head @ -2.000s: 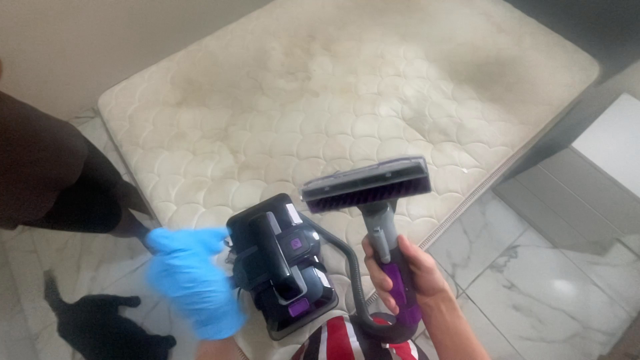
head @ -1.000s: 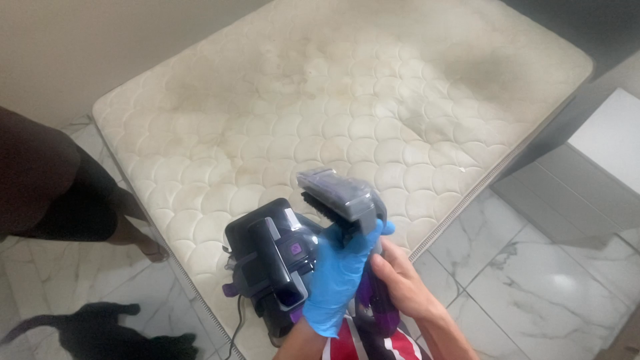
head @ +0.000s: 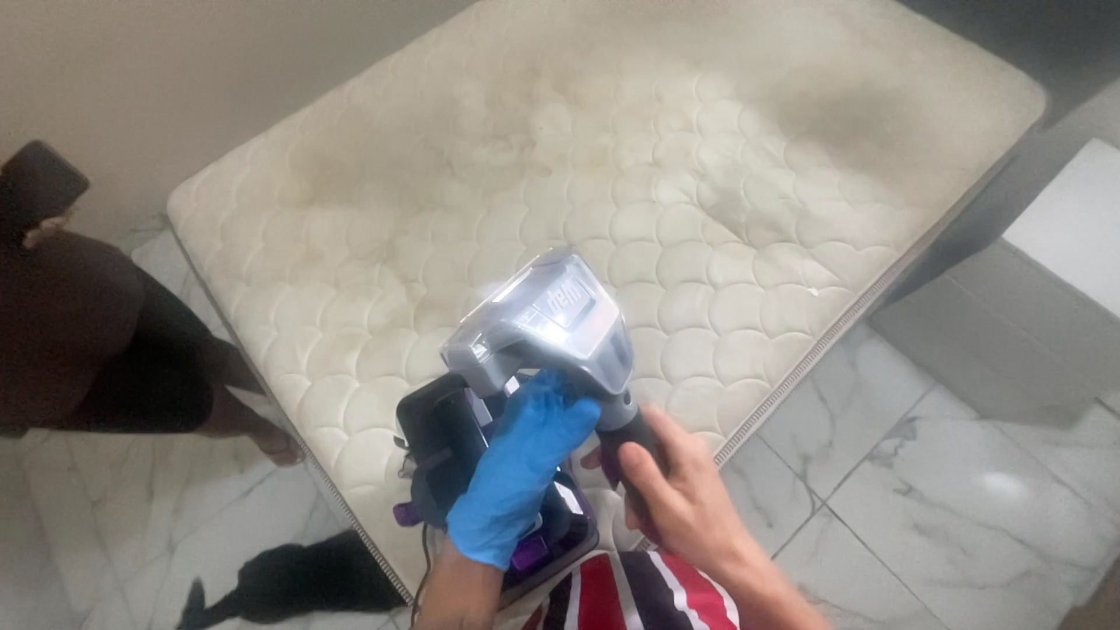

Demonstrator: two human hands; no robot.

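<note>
My bare right hand [head: 678, 481] grips the dark and purple handle of an extractor's hand tool, whose clear and grey plastic nozzle head [head: 556, 319] is raised above the mattress and bears the name Wap. At the underside of that head is my left hand [head: 529, 464] in a blue glove, its fingers curled against the tool and partly hidden by it. Behind and below the glove, the black and purple portable extractor [head: 442, 429] rests on the mattress's near corner.
A stained, quilted cream mattress [head: 612, 210] lies on a marble-look tile floor [head: 901, 490]. At the left stands a person [head: 96, 341] in dark clothes holding a dark phone-like object [head: 44, 179]. A black cat [head: 306, 582] is at lower left. A white and grey box-like piece [head: 1006, 324] is at right.
My gloved left hand has come from beside the extractor to the tool's head. The head has turned from showing its bristled underside to showing its clear cover. The cat has moved along the mattress's edge.
</note>
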